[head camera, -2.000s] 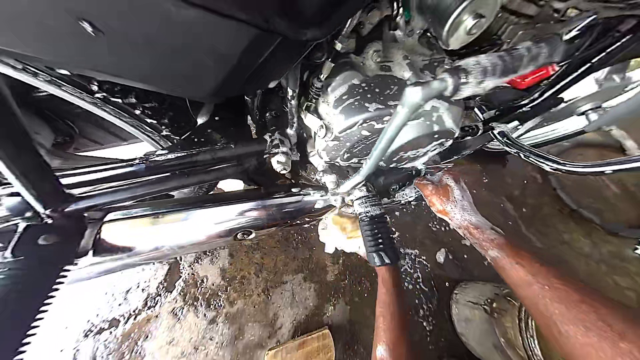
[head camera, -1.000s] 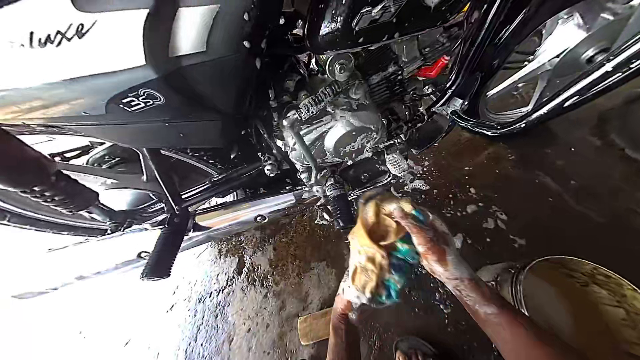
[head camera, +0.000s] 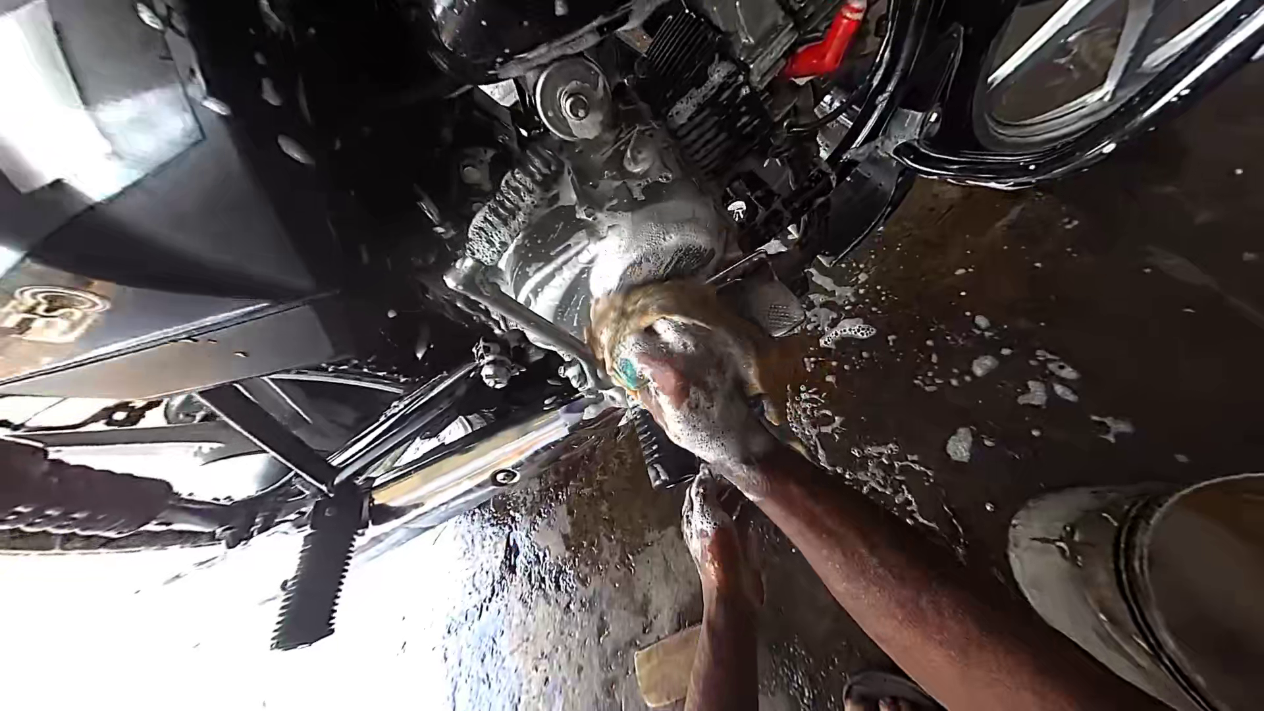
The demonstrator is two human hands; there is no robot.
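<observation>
My soapy right hand [head camera: 696, 390] presses a yellowish sponge or cloth [head camera: 647, 306] with a bit of teal in it against the lower part of the motorcycle's engine cover [head camera: 652, 232]. The kick-start lever [head camera: 528, 321], wet with foam, slants down just left of that hand. Below it, my left hand [head camera: 709, 509] is near the black rubber pedal [head camera: 662, 454]; its fingers are partly hidden behind the right wrist, so whether it holds anything cannot be told. Foam coats the engine and its cooling fins [head camera: 716, 109].
The chrome exhaust pipe [head camera: 474, 464] runs down to the left, beside a ribbed black footrest [head camera: 318, 573]. At the lower right stands a round bucket [head camera: 1136, 583]. A flat tan block [head camera: 669, 667] lies on the wet floor by my left forearm. The front wheel [head camera: 1047, 89] is at the upper right.
The yellowish sponge or cloth, held between my hands below the engine a second ago, is now against the engine cover under my right hand. My left hand is now lower, near the pedal.
</observation>
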